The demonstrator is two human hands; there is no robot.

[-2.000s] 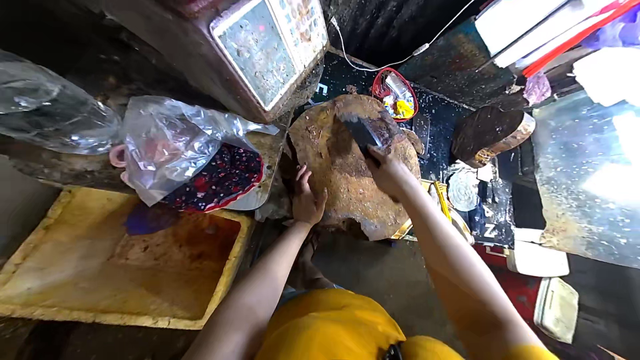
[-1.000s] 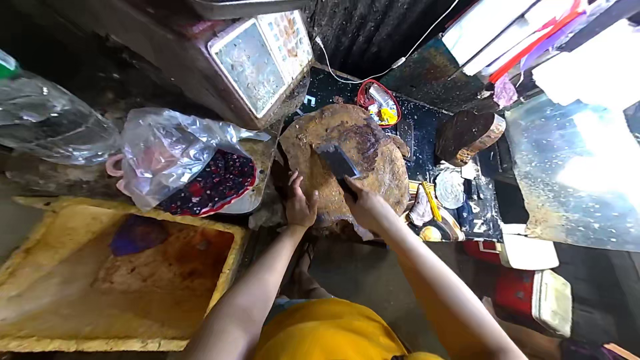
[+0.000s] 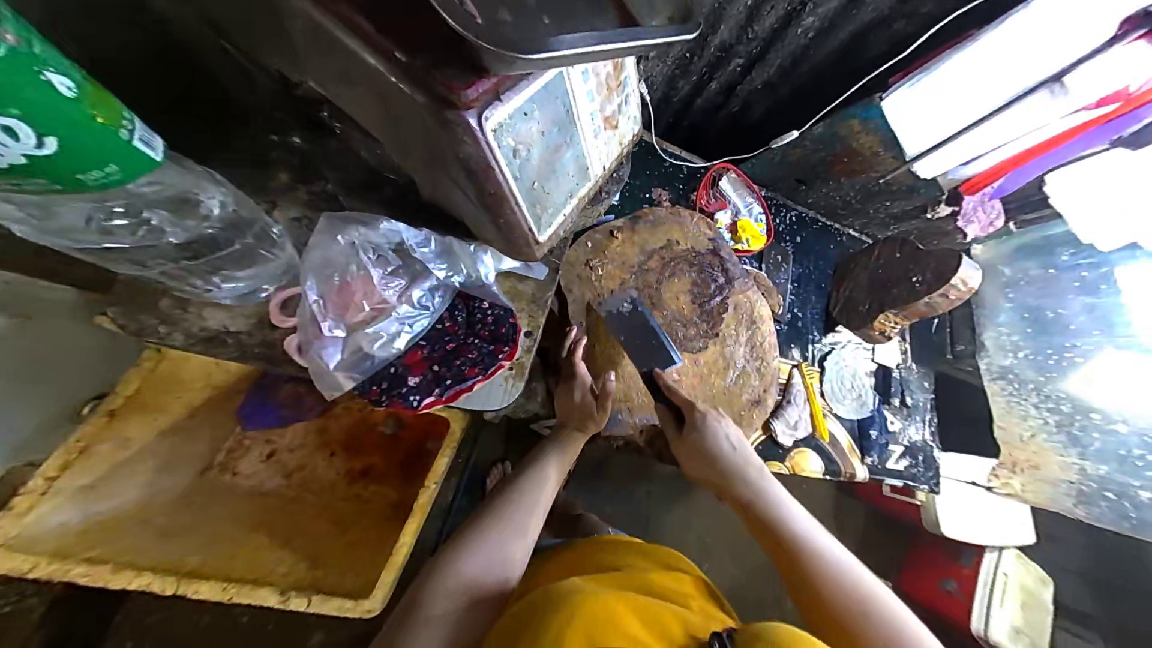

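Observation:
My right hand [image 3: 706,441] is closed around the dark handle of a cleaver [image 3: 639,331]. The cleaver's broad blade lies over the left part of a round, worn wooden chopping block [image 3: 720,360], whose surface has a dark stained patch. At the block's lower left edge rests my left hand [image 3: 583,391], fingers apart and holding nothing. Whether the blade is flat against the wood or slightly tilted, I cannot tell.
Left of the block are a weighing scale [image 3: 540,148], a clear plastic bag [image 3: 369,288] over dark patterned cloth, a plastic bottle [image 3: 135,180] and a stained yellow tub [image 3: 387,567]. A red basket [image 3: 765,216], a dark wood piece [image 3: 891,288] and a yellow-handled tool [image 3: 813,405] lie to the right.
My right hand has moved the cleaver from the upper right part of the block to its left part. My left hand stays by the block's left edge.

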